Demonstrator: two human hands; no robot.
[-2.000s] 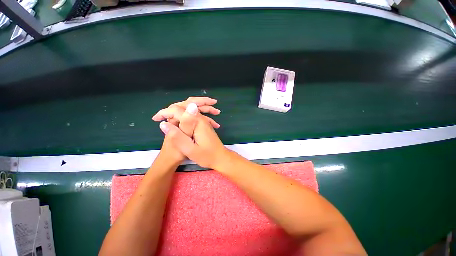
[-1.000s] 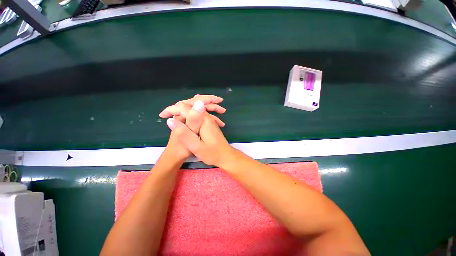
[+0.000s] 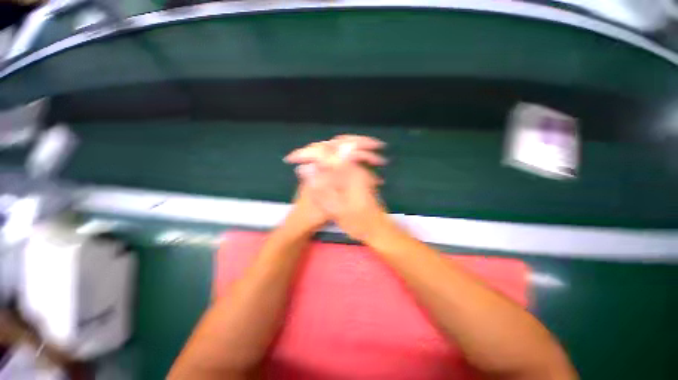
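The frame is blurred. My left hand (image 3: pixel 316 183) and my right hand (image 3: pixel 355 194) are clasped together over the near edge of the green conveyor belt (image 3: pixel 223 152), and no object shows in them. Their fingers are interlaced, with several fingertips pointing outward. A white retail box (image 3: pixel 543 140) with a purple patch lies on the belt to the right, apart from my hands. My forearms rest over the pink foam pad (image 3: pixel 357 304).
A white guide strip (image 3: pixel 476 235) runs between belt and near worktop. Bulky white cartons (image 3: pixel 78 289) stand at the left. Blurred white things (image 3: pixel 52 152) are at the left end of the belt. Part of a person's arm (image 3: pixel 22 330) shows at the lower left.
The view has swung left and blurred. The retail box now appears farther right, also relative to my hands. White things have come into view at the left. My hands remain clasped.
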